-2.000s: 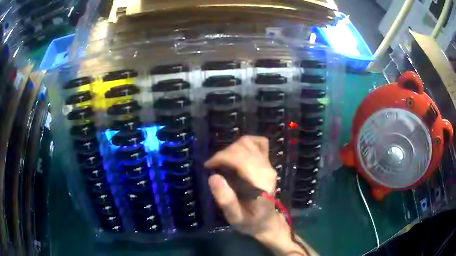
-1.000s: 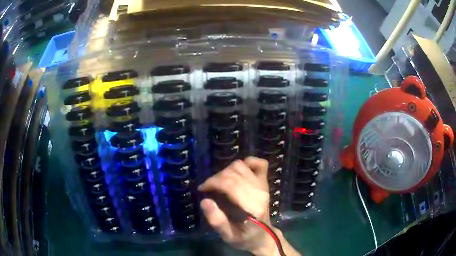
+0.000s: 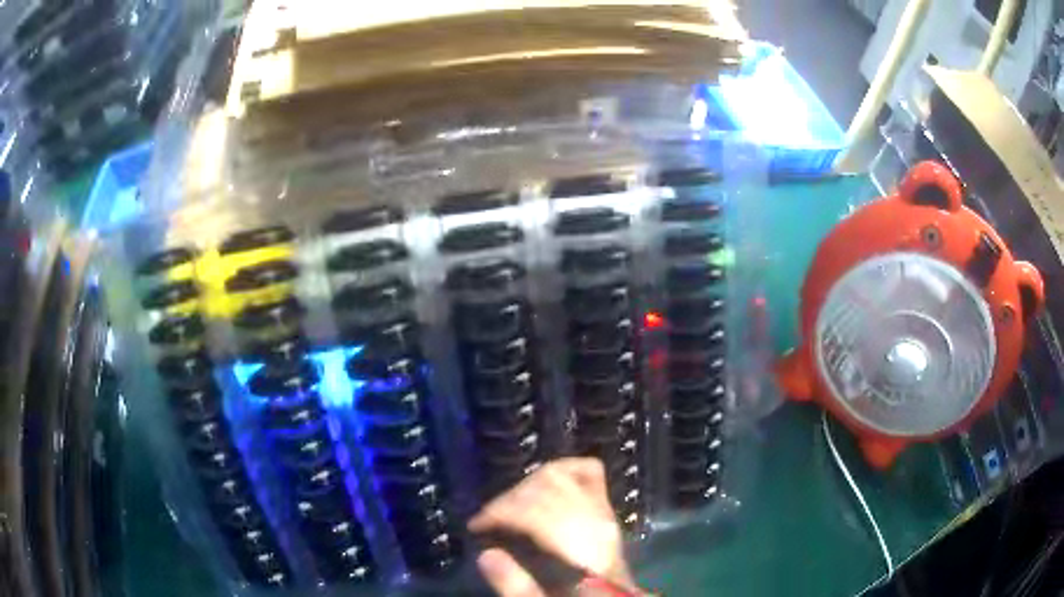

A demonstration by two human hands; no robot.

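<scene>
A clear blister tray [image 3: 315, 216] lies in front of me with columns of black components [image 3: 403, 437] that have shiny contacts. My right hand [image 3: 554, 525] is low over the tray's fourth column, near its front end. Its fingers are closed around a dark test probe [image 3: 527, 560], with a red lead at the wrist. The probe's tip is hidden, so I cannot tell whether it touches a component. A blue glow, a yellow area and a red light show through the tray. My left hand is not in view.
An orange-red desk fan [image 3: 817, 274] stands right of the tray, with a white cord [image 3: 858, 501]. Cardboard sheets [image 3: 490, 64] lie behind the tray. Blue bins [image 3: 805, 149] show behind on both sides. Tray stacks [image 3: 53, 385] stand at left and right.
My right hand has moved down the fourth column towards the front edge, still closed on the probe. The view has shifted, so the tray sits lower and the fan slightly further left.
</scene>
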